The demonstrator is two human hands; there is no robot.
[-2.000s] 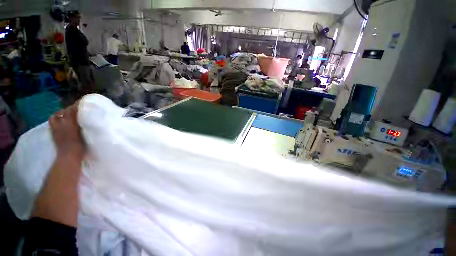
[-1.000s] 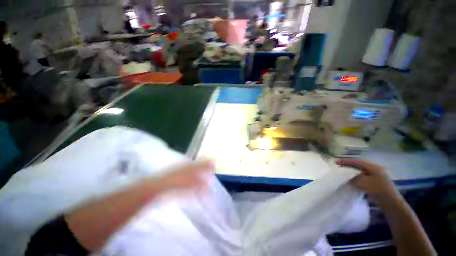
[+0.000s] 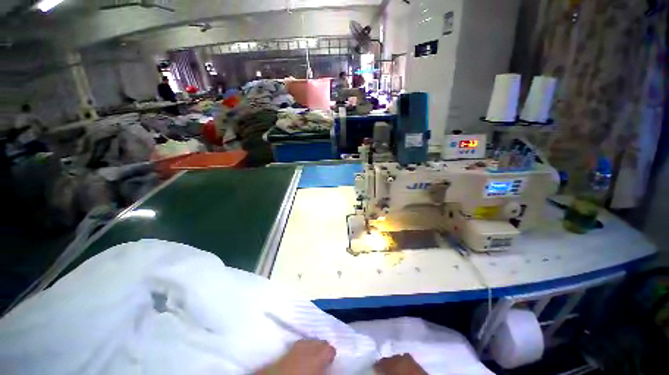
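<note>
White fabric [image 3: 183,315] with faint stripes lies in a large heap across the lower left and over my lap. My left hand [image 3: 301,359] rests on it at the bottom edge, partly cut off; its fingertips are bent onto the cloth. My right hand [image 3: 400,365] is at the bottom edge too, with only the knuckles showing beside the fabric. Whether either hand grips the cloth is hidden. The cream sewing machine [image 3: 418,194] stands ahead on the white table [image 3: 315,249], its lamp lit over the presser foot, and no fabric is under it.
A dark green table [image 3: 213,205] adjoins on the left. A white roll [image 3: 519,338] hangs below the blue table edge. Two thread cones [image 3: 504,99], a blue upright unit [image 3: 413,128], a control box [image 3: 465,146] and a bottle [image 3: 583,205] stand behind and right. Clothing heaps lie behind.
The raised, spread fabric has come down onto the lap and lower left. Both hands have moved down and closer together at the bottom edge. The view has shifted.
</note>
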